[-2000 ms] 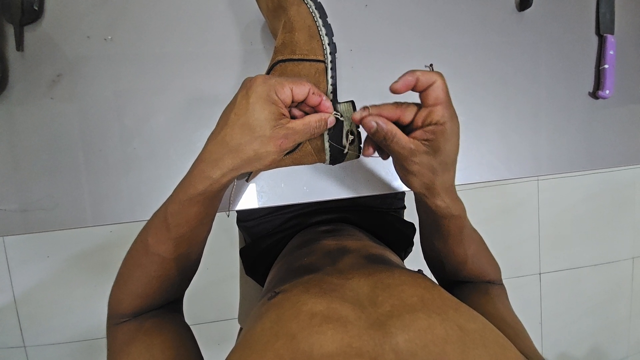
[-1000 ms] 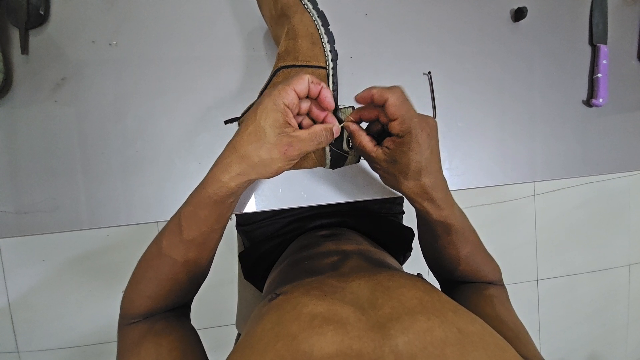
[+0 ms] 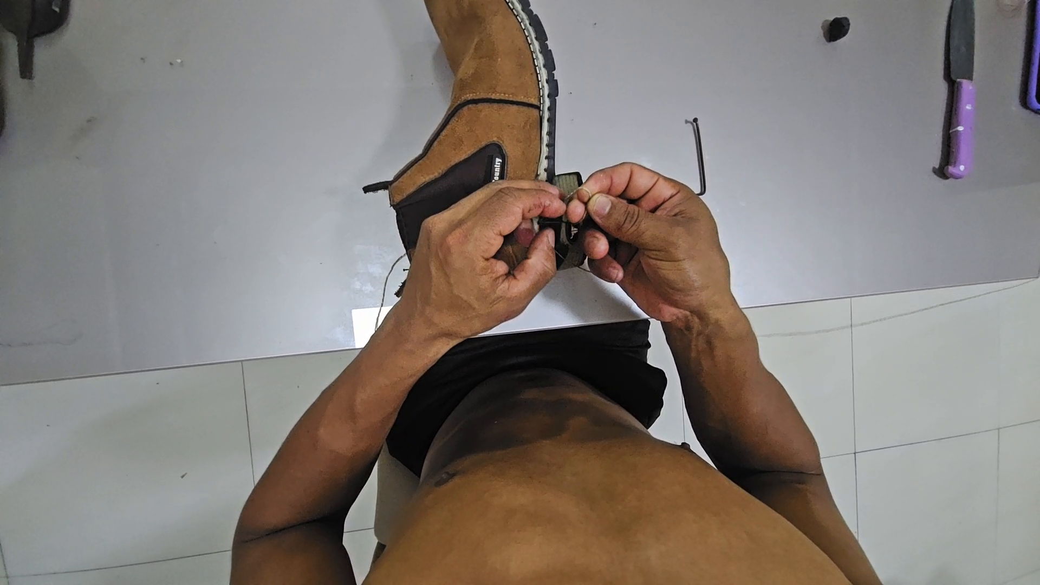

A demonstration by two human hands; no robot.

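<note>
A brown suede boot (image 3: 497, 77) with a black elastic side panel and a lugged sole lies on its side on the table. Both my hands are at its heel end. Between right thumb and forefinger, my right hand (image 3: 658, 236) pinches a thin thread (image 3: 587, 193). My left hand (image 3: 491, 252) lies over the boot's heel part, its fingertips close to the thread; whether they grip it cannot be seen. Behind the fingers, the heel (image 3: 569, 180) is partly hidden. More thread (image 3: 385, 284) hangs near my left wrist.
A hooked metal tool (image 3: 699, 158) lies beyond my right hand. Farther right are a knife with a purple handle (image 3: 961, 130) and a small black lump (image 3: 836, 29). A dark object (image 3: 31, 20) sits at the upper left. The table's front edge (image 3: 910, 291) runs just before my body.
My right hand has turned and lowered its raised forefinger since two seconds ago, staying near the heel. The hooked tool, partly hidden behind that hand before, now shows more fully.
</note>
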